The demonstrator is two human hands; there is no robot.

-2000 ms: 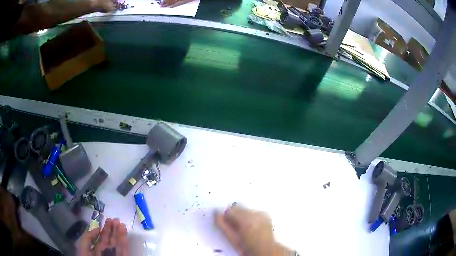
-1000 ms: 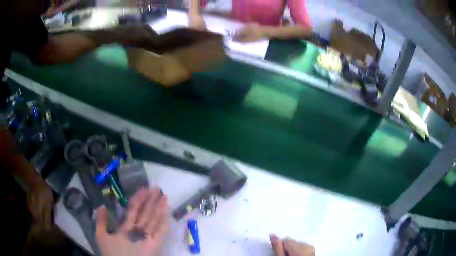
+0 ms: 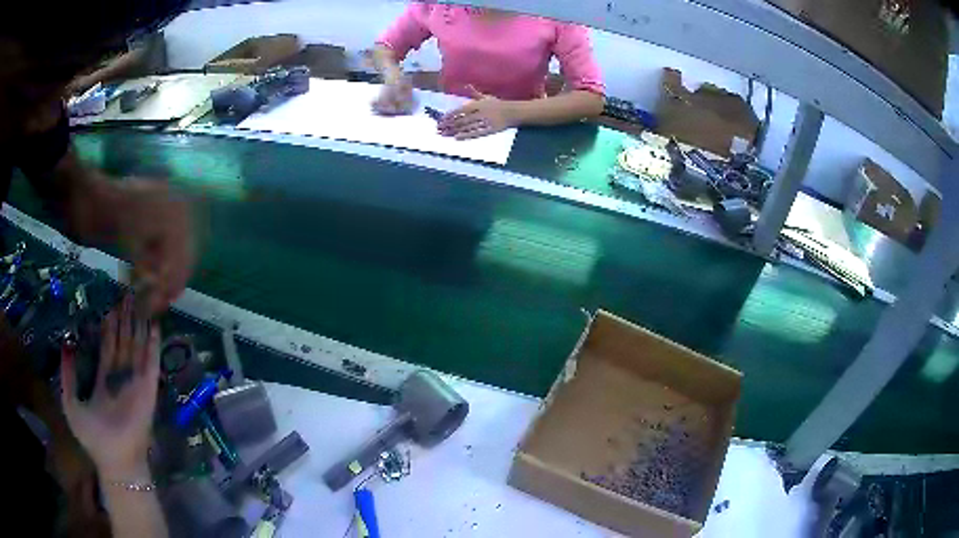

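Note:
My left hand (image 3: pixel 114 405) is palm up with fingers spread at the left, small dark parts (image 3: pixel 121 376) lying in its palm. My right hand is out of view. An open brown cardboard box (image 3: pixel 573 415) sits at the bench edge, with many small dark bits (image 3: pixel 652 468) inside, mostly toward its near right. A grey drum-headed housing (image 3: pixel 433 406) lies left of the box, a small circuit board (image 3: pixel 394 464) beside its handle and a blue battery (image 3: pixel 366 513) below, cut off by the frame edge.
Another person's blurred hand (image 3: pixel 147 236) is just above my left fingertips. Grey housings (image 3: pixel 244 412) and blue batteries pile at left; more housings (image 3: pixel 836 485) lie at far right. A green belt (image 3: pixel 421 247) and grey post (image 3: pixel 862 368) stand beyond. A person in pink (image 3: pixel 494 53) works opposite.
The cardboard box has come from over the belt to the bench in front of me. My left hand has moved left. My right hand has left the view. The view has shifted.

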